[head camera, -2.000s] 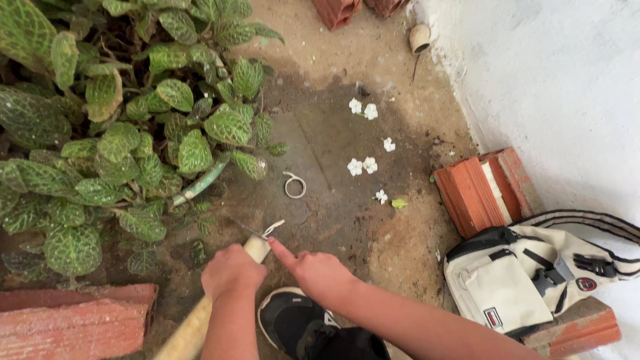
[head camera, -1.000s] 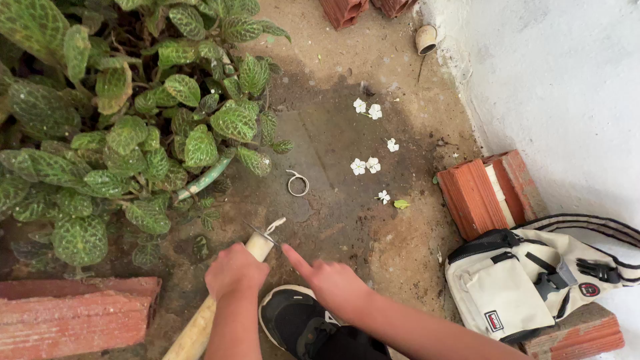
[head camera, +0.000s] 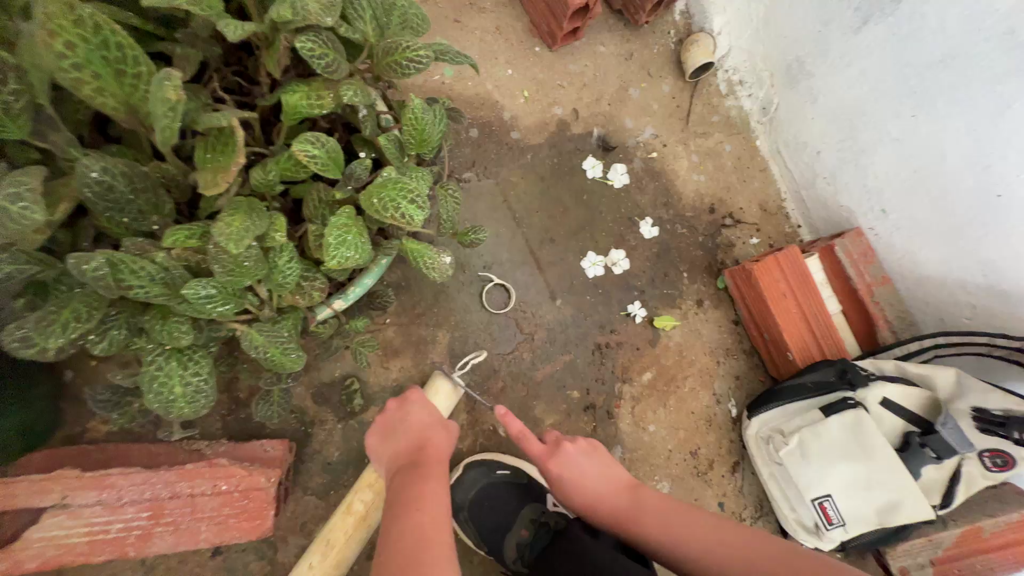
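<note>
My left hand (head camera: 412, 436) grips a pale, round wooden pole (head camera: 344, 520) just below its upper end. A thin metal blade or rod (head camera: 476, 394) lies across that end. My right hand (head camera: 576, 472) holds this thin tool, index finger stretched along it and the other fingers curled; any handle is hidden under the hand. A loop of whitish cord (head camera: 472, 364) sticks out at the pole's tip. Ahead of both hands, a pale coiled ring with a loose end (head camera: 498, 296) lies on the ground.
A leafy plant (head camera: 264, 224) fills the upper left, with a green hose or pipe (head camera: 356, 290) beneath it. Red bricks (head camera: 144, 500) lie lower left, others (head camera: 788, 308) at right beside a cream bag (head camera: 856, 472). White flowers (head camera: 593, 264) dot the ground. A shoe (head camera: 504, 504) is below my hands.
My right hand has drawn away rightward from the pole's end, and the thin metal tool has moved with it. My left hand still grips the pole.
</note>
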